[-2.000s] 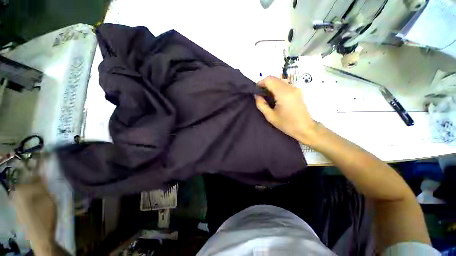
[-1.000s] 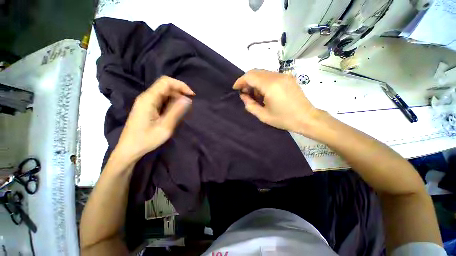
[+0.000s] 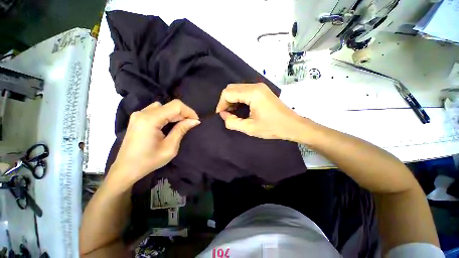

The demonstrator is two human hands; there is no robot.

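A large dark purple-brown garment piece [image 3: 241, 156] lies draped over the white table, bunched at its left and hanging over the front edge. My left hand [image 3: 156, 136] is over its middle, thumb and forefinger tips pinched together. My right hand [image 3: 251, 112] is just to the right, its fingertips also together and a small gap from the left ones. Something small and dark shows inside my right hand's curled fingers; I cannot tell what. Whether cloth or thread is pinched in either hand is too small to tell.
The sewing machine head [image 3: 322, 25] stands at the upper right, its presser foot [image 3: 297, 63] beyond my right hand. Tweezers [image 3: 372, 73] lie on the machine bed near a cream roll [image 3: 361, 56]. Black-handled scissors [image 3: 36, 160] lie on the left table. Papers are at the upper right.
My left hand has come from the far left, where it held the cloth's end, to the cloth's middle. My right hand has moved left, away from the presser foot. The cloth's left end has dropped inward.
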